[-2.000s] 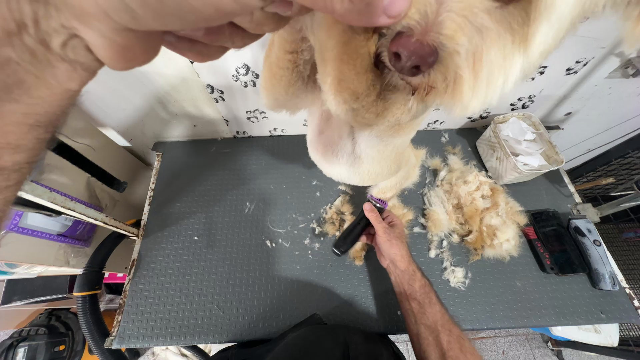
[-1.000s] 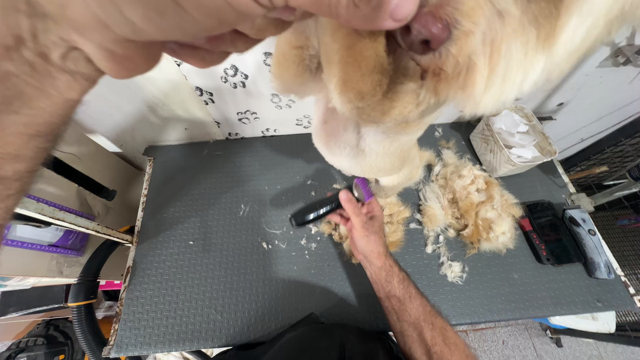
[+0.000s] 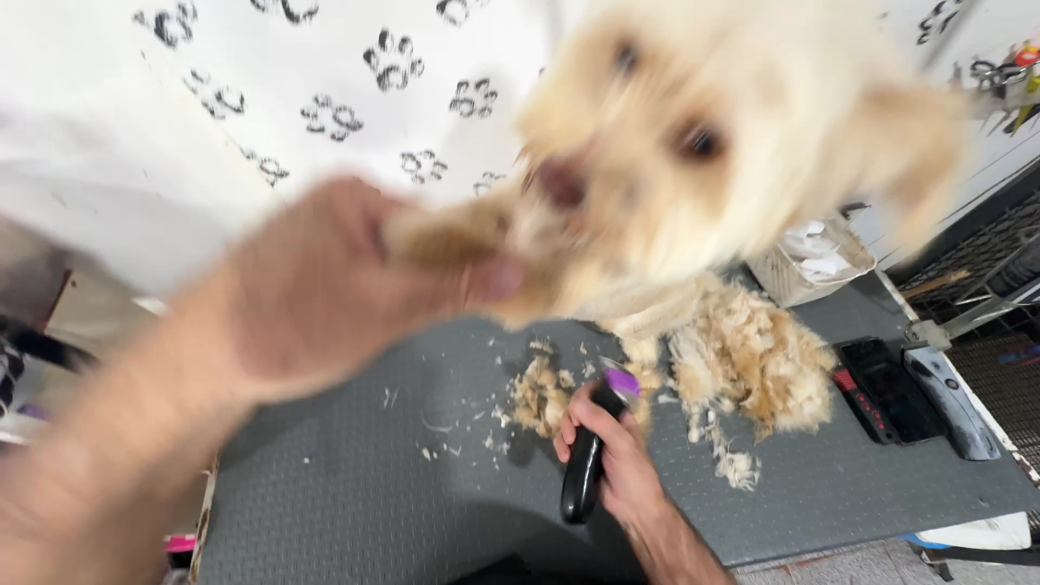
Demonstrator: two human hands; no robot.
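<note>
A cream, curly-haired dog (image 3: 650, 162) faces me over the grey grooming table (image 3: 366, 479), blurred by motion. Close in front of its muzzle, my left hand (image 3: 325, 284) is closed around a furry part, which looks like a front paw. My right hand (image 3: 613, 451) grips black hair clippers (image 3: 587, 467) with a purple part near the blade, low beside the dog's lower body. The blade end lies near clipped fur on the table. A small heap of cut fur (image 3: 540, 394) lies left of the clippers, and a larger pile of fur (image 3: 756, 357) to their right.
At the table's back right stands a pale basket (image 3: 816, 268) with white paper or tissue. A black device with red buttons (image 3: 886, 394) and grey clippers (image 3: 951, 402) lie at the right edge. A metal arm (image 3: 975, 317) is clamped there. Behind is a wall with paw prints.
The dog's head has come lower, so both eyes now show. My left hand is lower in view with the furry part. The clippers have turned from lying nearly level to blade end up in view.
</note>
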